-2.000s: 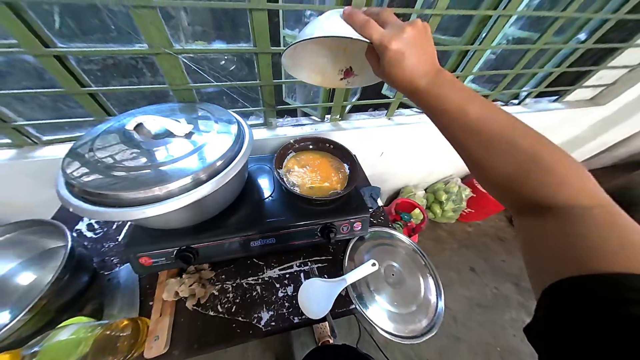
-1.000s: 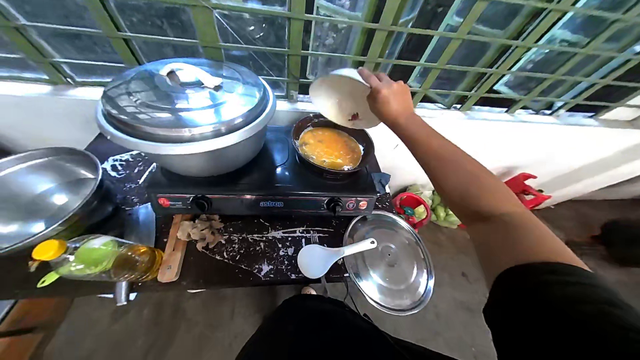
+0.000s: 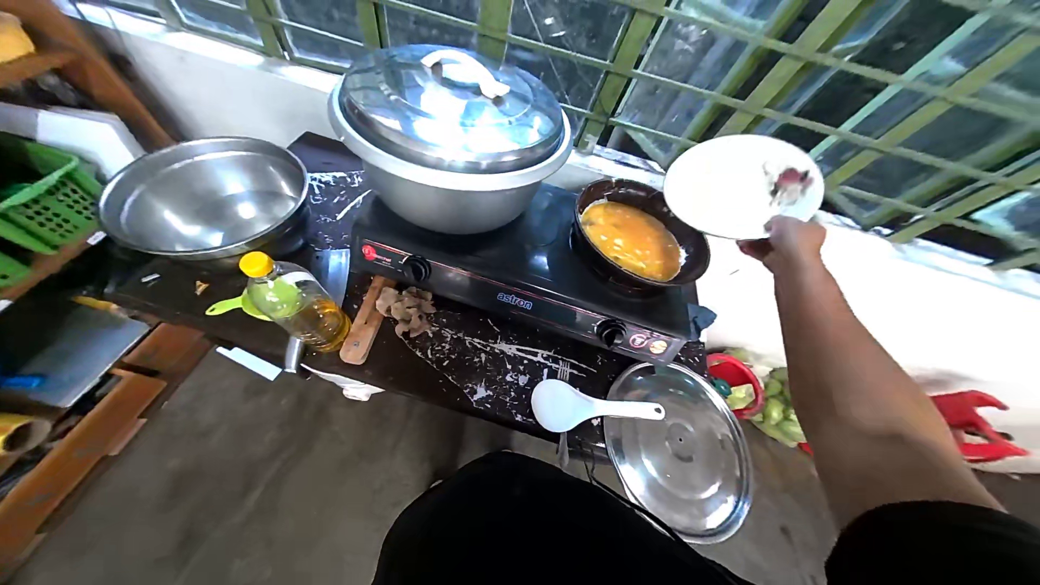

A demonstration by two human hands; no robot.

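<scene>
My right hand (image 3: 786, 244) grips the rim of a white bowl (image 3: 715, 183) with a dark red pattern, held up to the right of a dark frying pan (image 3: 695, 244). Orange-yellow beaten egg (image 3: 632, 241) lies in the pan, on the right side of a black two-burner gas stove (image 3: 520, 299). On the left burner stands a big grey metal pot (image 3: 455, 199) under a shiny lid (image 3: 455, 114). A white plastic rice paddle (image 3: 565, 406) lies before the stove, its handle over a round metal lid (image 3: 682, 463). My left hand is out of view.
A metal basin (image 3: 207, 199), an oil bottle with a yellow cap (image 3: 305, 305) and a wooden-handled tool (image 3: 366, 325) are on the left. Green window bars (image 3: 634, 57) run behind the stove. A red basket (image 3: 735, 382) and a red plastic stool (image 3: 979, 426) stand low at right.
The bowl, tilted over the pan earlier, has moved to the pan's right and its patterned face now shows. The view has swung left, bringing in the whole basin and a green crate.
</scene>
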